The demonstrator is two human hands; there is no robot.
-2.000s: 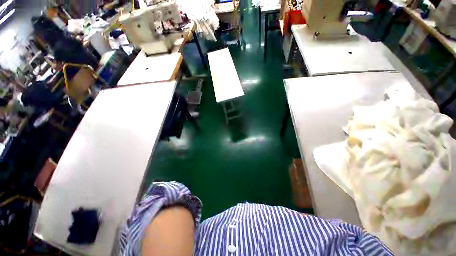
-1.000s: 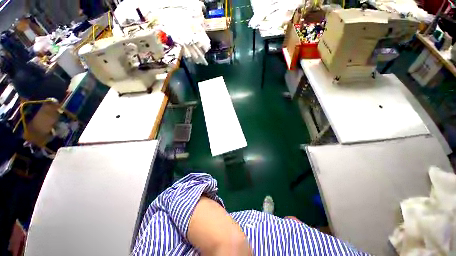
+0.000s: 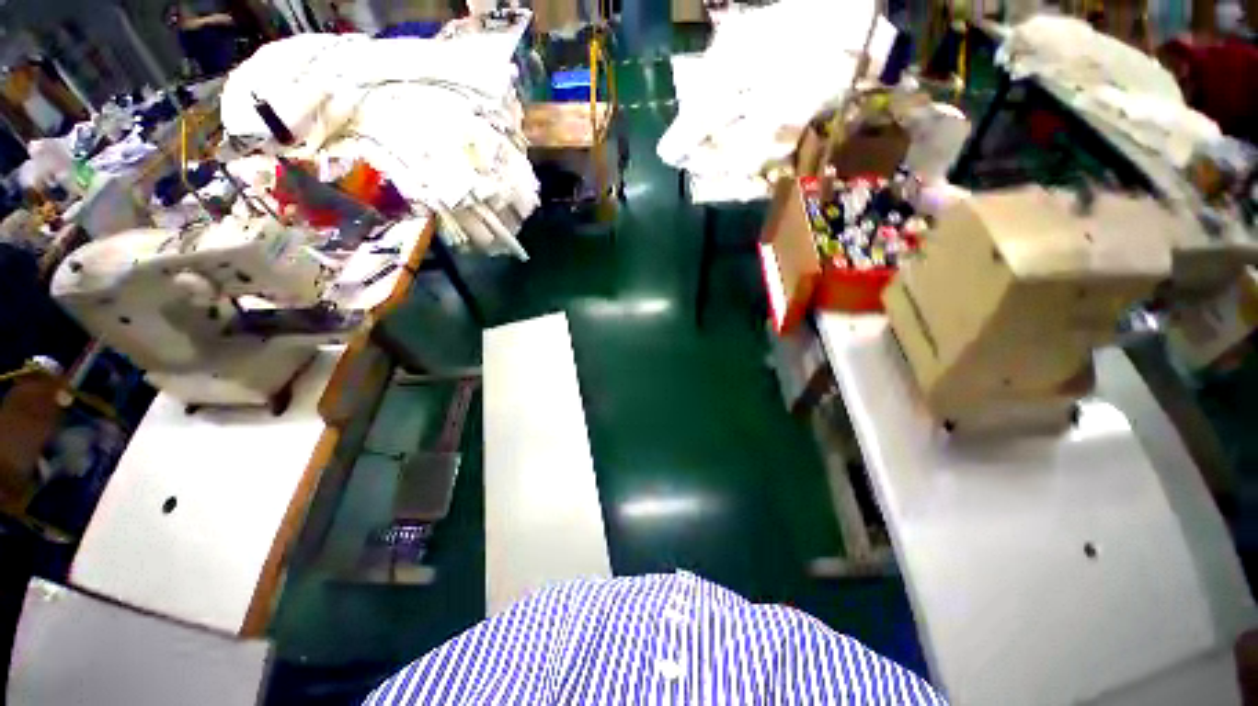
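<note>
Neither of my hands shows; only my blue-and-white striped shirt is at the bottom edge. A long white bench (image 3: 535, 455) stands just in front of me, left of the middle. A cream sewing machine (image 3: 207, 310) sits on a white table (image 3: 207, 497) at the left. A larger beige machine head (image 3: 1021, 304) sits on another white table (image 3: 1021, 552) at the right.
A red box of mixed thread cones (image 3: 862, 283) stands behind the right machine. White cloth heaps (image 3: 400, 131) lie on tables at the back left and back centre (image 3: 773, 97). Glossy green floor (image 3: 655, 400) runs between the tables. A pedal frame (image 3: 425, 483) is under the left table.
The machines, bench and thread box are nearer and lower in view. My bare arm, the cream cloth heap at the right and the dark cloth piece at the left have left the picture.
</note>
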